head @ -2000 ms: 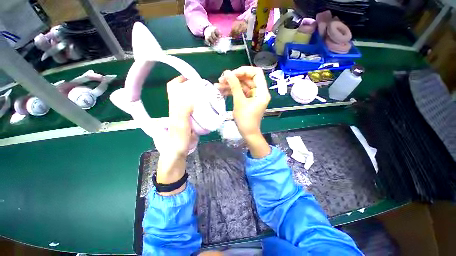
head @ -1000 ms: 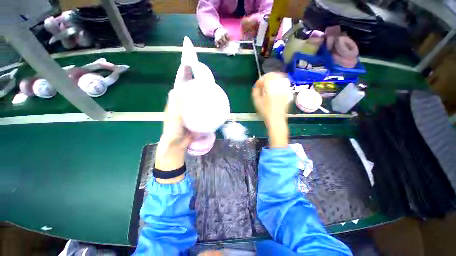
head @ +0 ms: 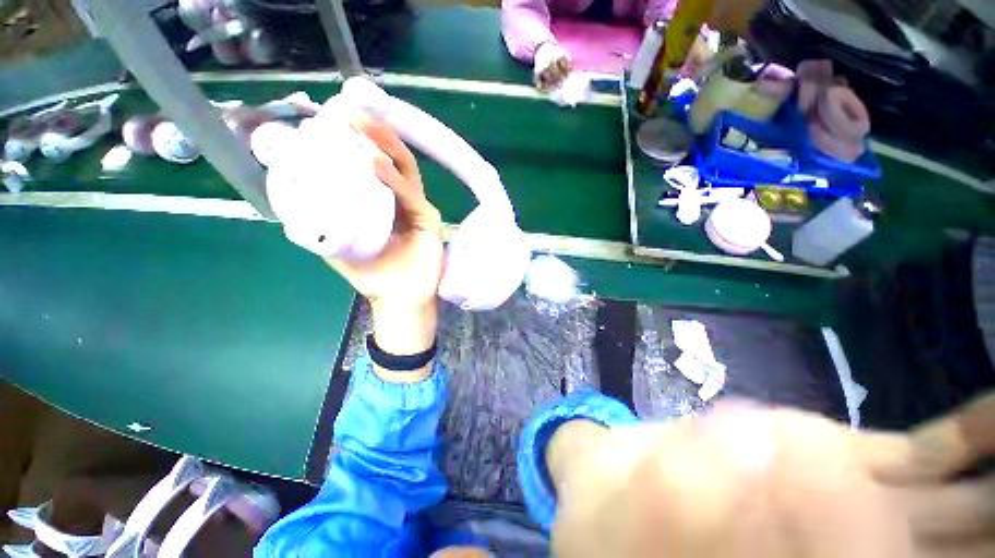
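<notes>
The white and pale pink headphones [head: 480, 245] are held up above the back edge of the black dimpled mat [head: 491, 392]. My left hand [head: 398, 245] grips them by one cup, with the palm behind it. One cup faces up at the left and the other hangs at the right of the hand, joined by the curved headband. My right hand [head: 753, 485] is large and blurred at the lower right, close to the camera and away from the headphones. Its fingertips are cut off by the right edge, so I cannot tell what they hold.
Clear film [head: 553, 279] lies behind the mat and a white tissue [head: 698, 358] on it. Dark divider pads [head: 916, 316] stand at right. A blue bin [head: 753, 149] and white bottle [head: 835, 231] are upper right. Headphones wait at lower left [head: 180, 512] and behind. A person sits opposite.
My right hand has moved from near the bin down to the lower right, close to the camera. My left hand has turned the headphones and moved a little. The view has shifted.
</notes>
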